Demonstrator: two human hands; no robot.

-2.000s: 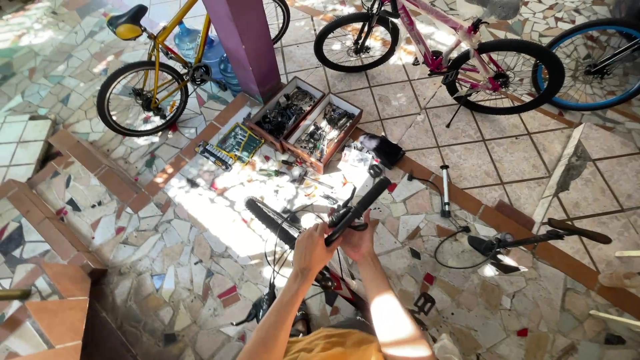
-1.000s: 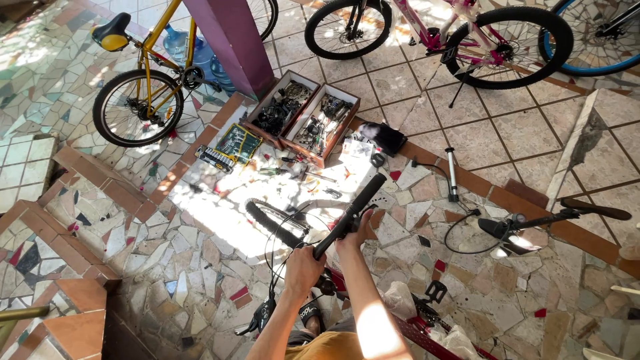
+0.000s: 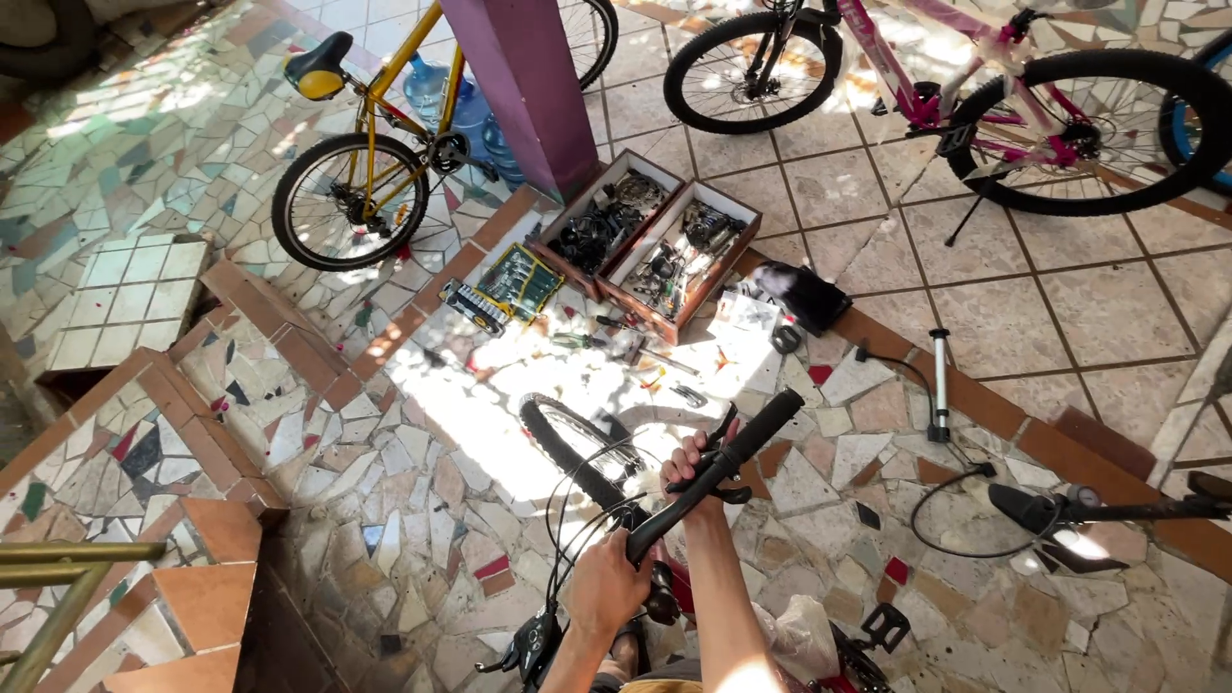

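A black bicycle handlebar (image 3: 679, 505) crosses in front of me, its rubber grip (image 3: 765, 423) pointing up and to the right. My left hand (image 3: 604, 582) is closed around the bar near the stem. Farther out, my right hand (image 3: 695, 469) has its fingers around the bar by the brake lever and shifter. Beyond the bar lies the front wheel (image 3: 568, 438), with black cables looping beside it. Another shifter and lever (image 3: 534, 645) hang at the lower left. Part of the red frame and a pedal (image 3: 885, 628) show at the lower right.
Two wooden drawers of parts (image 3: 679, 260) stand by a purple pillar (image 3: 534, 96). Near them are a wrench set (image 3: 520, 282), a socket set (image 3: 474, 306) and loose tools. A small pump (image 3: 939, 385) and a floor pump (image 3: 1078, 510) lie right. Yellow (image 3: 371, 173) and pink (image 3: 905, 96) bicycles stand beyond.
The handlebar has shifted in my hands; its grip pointed more steeply away from me one second ago. My right hand has moved outward along the bar, toward the lever.
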